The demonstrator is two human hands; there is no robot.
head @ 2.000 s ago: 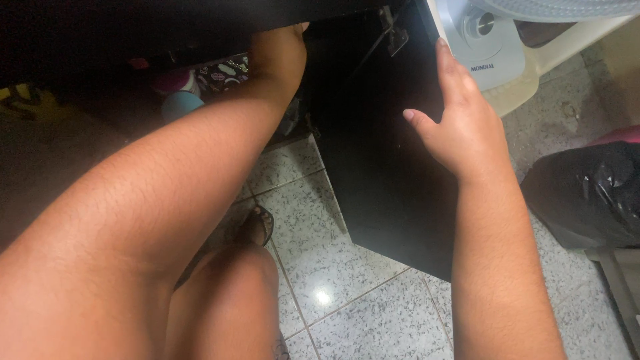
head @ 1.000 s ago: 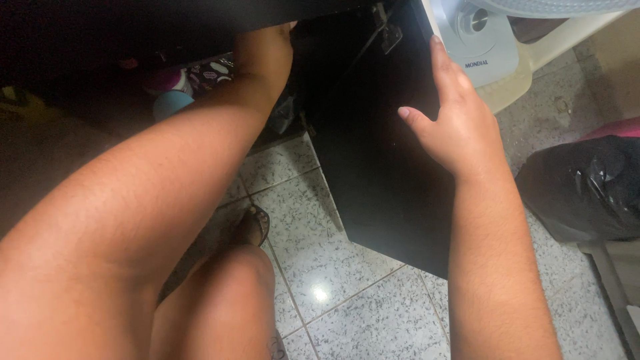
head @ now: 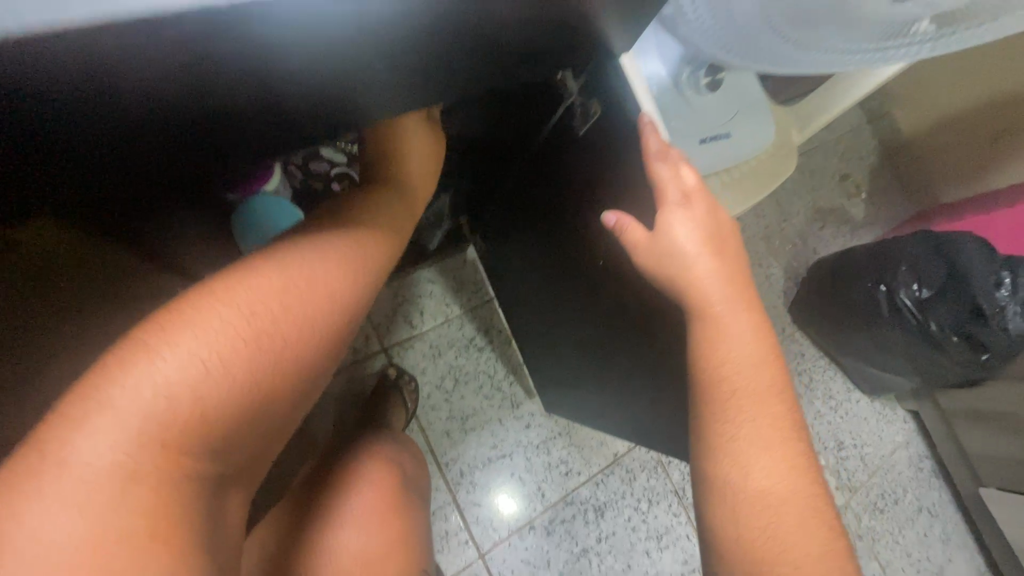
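A black cabinet door stands swung out, with a metal hinge near its top. Against the door's outer edge rests my right hand, fingers stretched and thumb apart on the dark face. My left hand reaches into the dark cabinet; its fingers are hidden behind the black upper panel, so what it touches cannot be seen. Beside that forearm are a light blue rounded object, a purple and white item and a dark patterned item.
A white Mondial fan base sits on a cream plastic surface beyond the door. At the right lie a black plastic bag and something pink. My knee and a sandalled foot are over the speckled tile floor.
The view has shifted, with more of the upper panel and a pale edge above it now showing. Both hands keep about the same places, the left in the cabinet and the right on the door.
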